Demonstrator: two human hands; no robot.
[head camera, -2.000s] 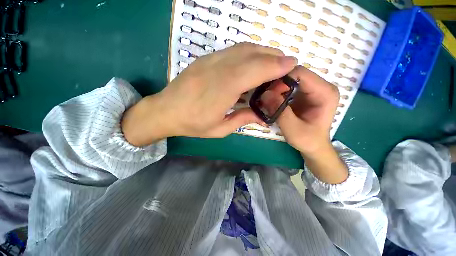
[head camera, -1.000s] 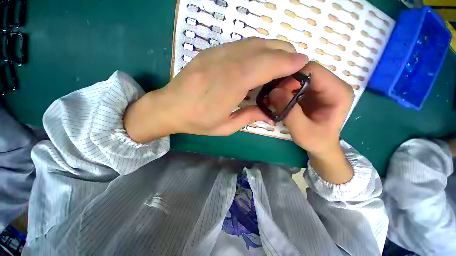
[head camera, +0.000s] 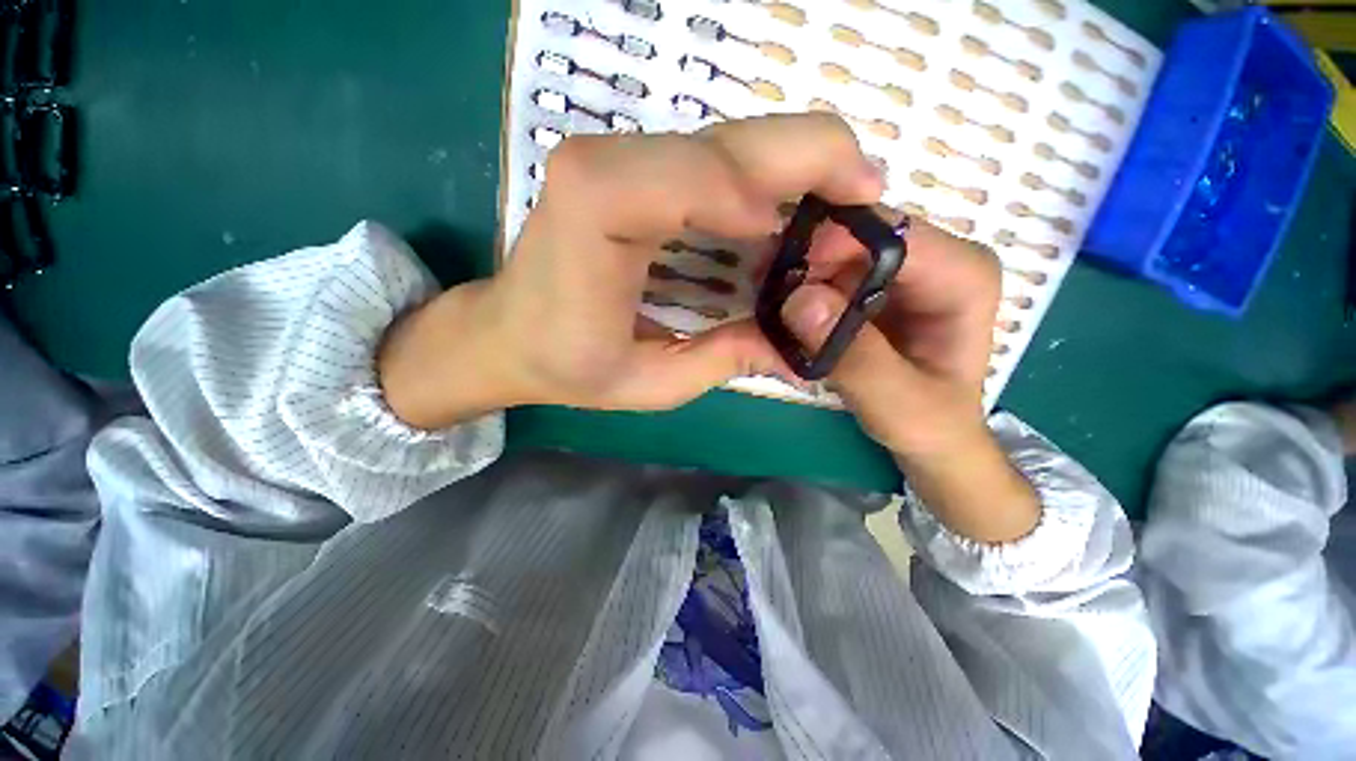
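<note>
A black frame (head camera: 877, 277), an open rounded rectangle, is held tilted between both hands above the white slotted tray (head camera: 524, 141). My left hand (head camera: 632, 268) grips its left side with fingertips at the top and thumb at the lower left. My right hand (head camera: 930, 335) holds its right side, and a thumb tip shows through the opening. Dark dumbbell-shaped parts (head camera: 591, 73) lie in the tray's left columns; the columns farther right show tan recesses. The hands hide the tray's lower middle.
A blue bin (head camera: 1202, 179) with tiny shiny pieces stands at the tray's right edge. Several black frames (head camera: 36, 141) stand in rows at the far left on the green bench (head camera: 298, 119). Another person's striped sleeve (head camera: 1257, 550) is at the lower right.
The black frame has turned more upright and its opening faces the camera more. My left fingers have curled and opened away from the palm, showing more of the tray between fingers and thumb.
</note>
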